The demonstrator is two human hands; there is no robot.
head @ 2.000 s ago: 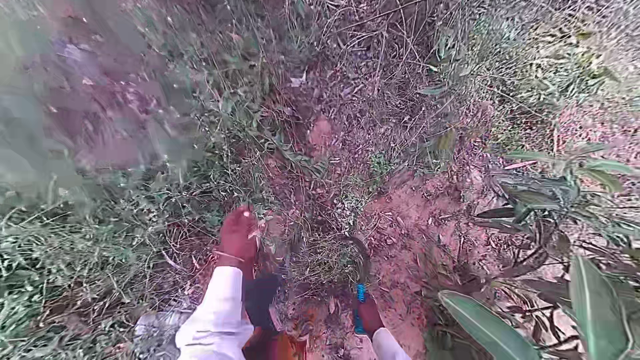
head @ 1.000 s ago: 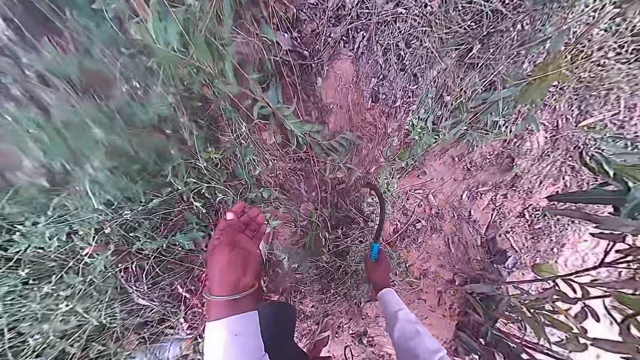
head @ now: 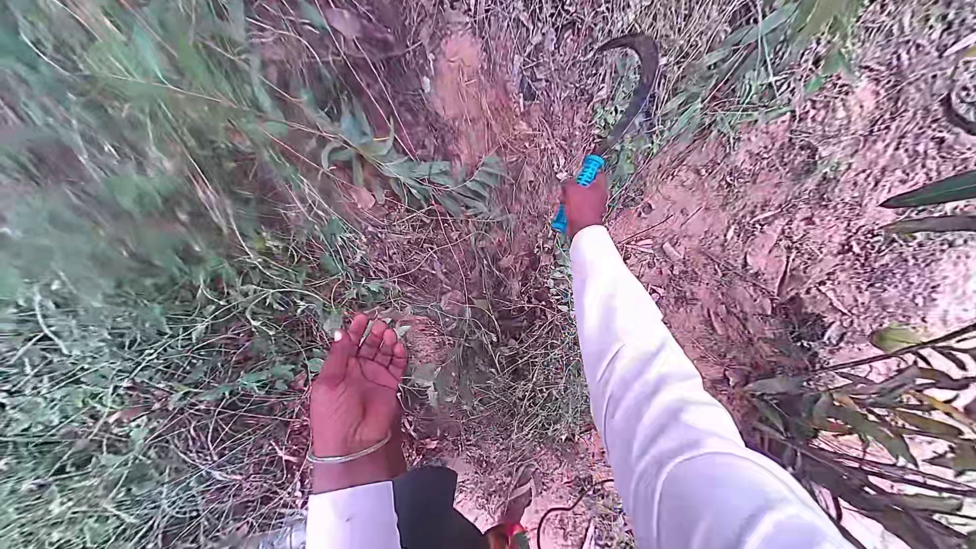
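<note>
A sickle (head: 640, 88) with a dark curved blade and a blue handle is in my right hand (head: 585, 202), its blade pointing up and curving left over dry grass. My right arm, in a white sleeve, is stretched far forward. Nearer to me on the left, my left hand (head: 360, 393) is palm up with its fingers slightly curled and nothing in it; a bangle circles the wrist. Green weeds (head: 259, 374) lie just beside that hand. A leafy green stem (head: 442, 179) lies on the ground between the two hands and farther forward.
Dense grass and weeds (head: 99, 427) cover the left side, blurred toward the top. Bare reddish soil (head: 701, 221) with dry litter lies on the right. A long-leaved plant (head: 862, 415) stands at the lower right, and a thin dark curved stem or cord (head: 560, 507) is near the bottom.
My right hand has moved forward with the sickle, away from my body, and the arm is now extended. My left hand stays low on the left with its palm up, as one second ago.
</note>
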